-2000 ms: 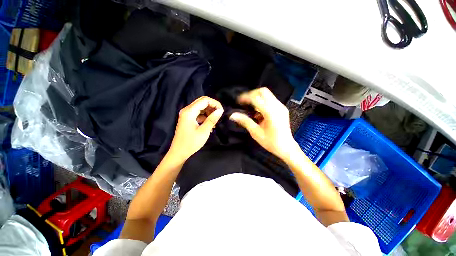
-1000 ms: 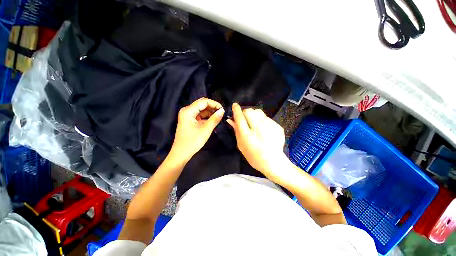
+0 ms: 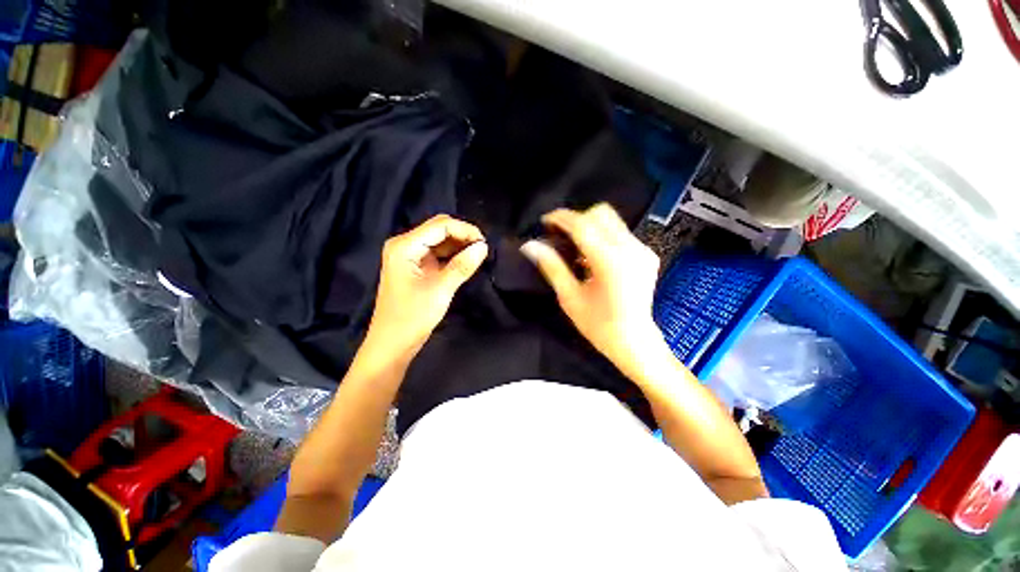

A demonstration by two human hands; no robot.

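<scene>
Black cloth lies over the lap, below the table edge. My left hand is bare, at the middle, with thumb and index fingertips pinched together at the cloth; what they pinch is too small and dark to tell. My right hand is a short way to the right, with thumb and fingers curved and slightly apart, fingertips blurred. I cannot tell whether a needle or thread is in it. Navy-black garment folds lie left of my hands.
A white table crosses the upper right, bearing black-handled shears and a red handle at the corner. A blue crate holding a clear bag stands right. Crinkled clear plastic and a red stool are at left.
My right hand has turned from a pointing pose near the left fingertips to a curved one, farther right. My left hand stays pinched, slightly farther left in view. The view has shifted slightly.
</scene>
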